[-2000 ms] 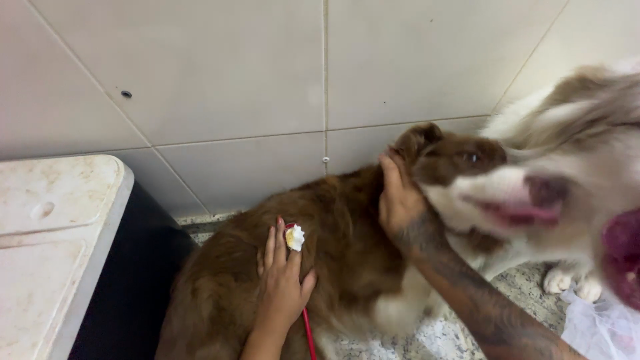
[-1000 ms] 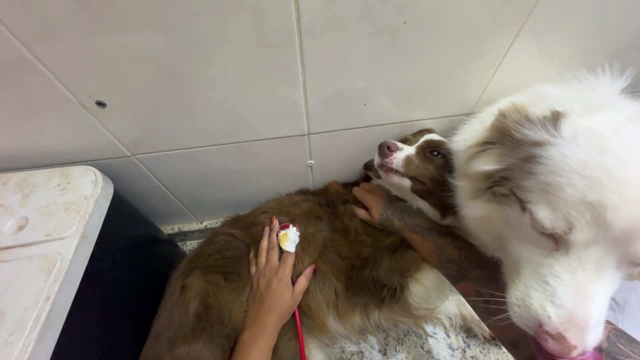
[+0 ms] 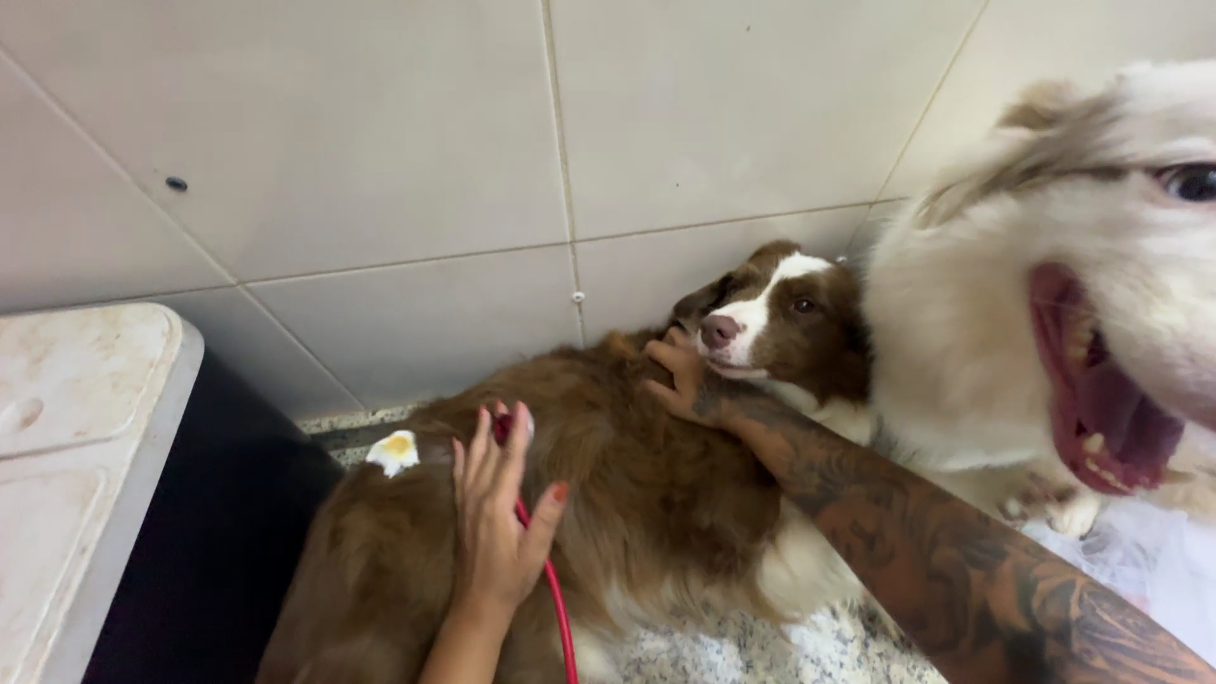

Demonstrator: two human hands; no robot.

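My left hand (image 3: pixel 499 513), with orange-red nails, lies palm down on the brown back of a brown and white dog (image 3: pixel 627 503). Between its fingertips shows the small red chest piece (image 3: pixel 503 429) of a stethoscope, largely covered by the fingers; the red tubing (image 3: pixel 560 608) runs from under the hand to the bottom edge. A small white and yellow object (image 3: pixel 394 453), like a fried egg in shape, sits on the fur to the left of my fingers. My right hand is not in view. Another person's tattooed arm (image 3: pixel 855 503) reaches in from the right, its hand on the dog's neck.
A large white and tan dog (image 3: pixel 978 351) fills the right side, mouth open. At left stands a dark box with a stained white lid (image 3: pixel 85 380). Behind is a tiled wall (image 3: pixel 380 142). Speckled flooring (image 3: pixel 703 655) and white translucent material (image 3: pixel 1140 560) show below.
The white and yellow object was by my fingertips; now it is left of them. The brown dog's raised muzzle has lowered. The white dog's head has lifted and its mouth has opened wide.
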